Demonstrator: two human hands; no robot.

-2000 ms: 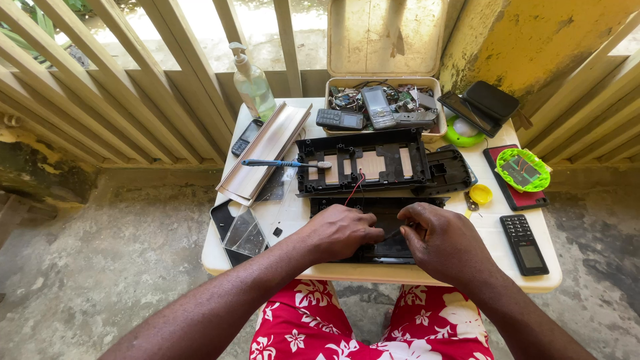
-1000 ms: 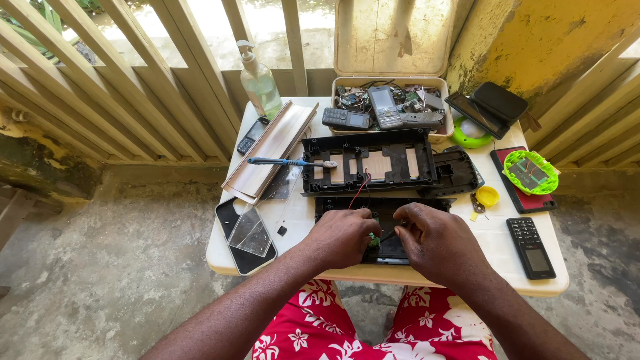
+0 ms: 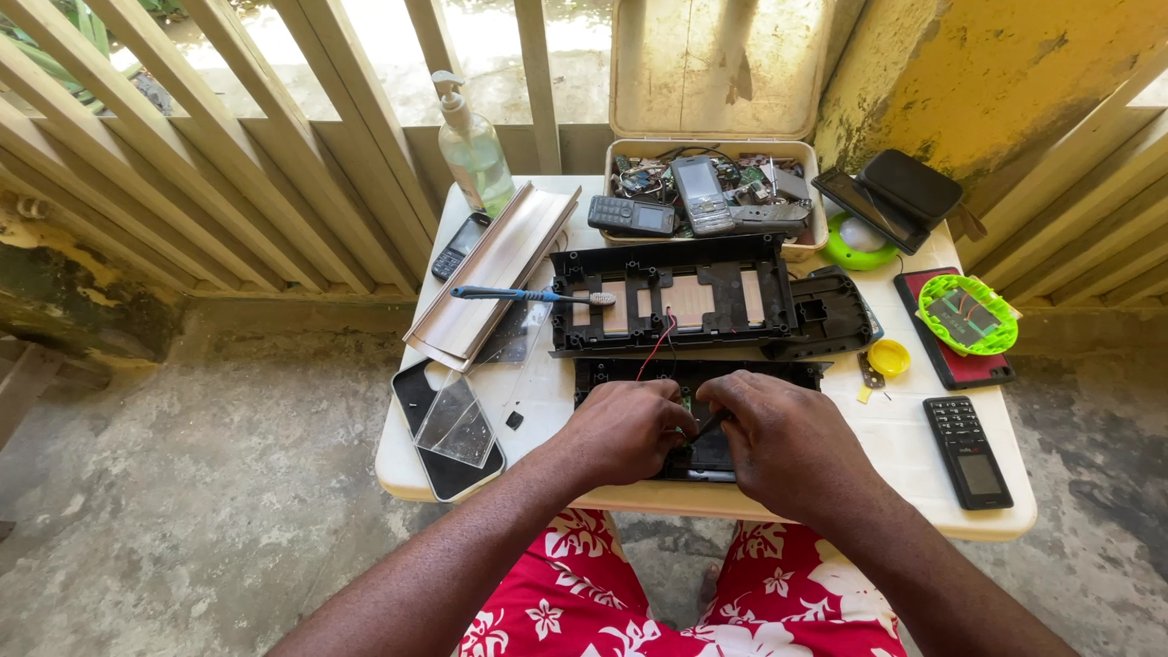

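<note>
My left hand (image 3: 630,429) is over the near black plastic casing half (image 3: 712,370), its fingers closed on a small green circuit board (image 3: 686,401) that they mostly cover. My right hand (image 3: 776,438) pinches a thin dark tool (image 3: 709,425), whose kind I cannot tell, with its tip beside the left fingertips. Just behind lies the other black plastic casing half (image 3: 671,297), with pale panels inside it. A red wire (image 3: 655,345) runs from it towards my left hand. Across its left part rests a blue and black toothbrush (image 3: 529,295).
Behind stands an open plastic box (image 3: 803,155) of electronic parts and keypad phones. Metal-coloured channel strips (image 3: 493,274), a phone-shaped panel (image 3: 443,456) and a soap pump bottle (image 3: 474,151) lie or stand left. Rightward are a green round housing (image 3: 967,315), a yellow cap (image 3: 889,358) and a keypad phone (image 3: 969,452).
A green board has come into sight at my left fingers, where two seconds ago none showed. The dark tool in my right hand now shows more plainly.
</note>
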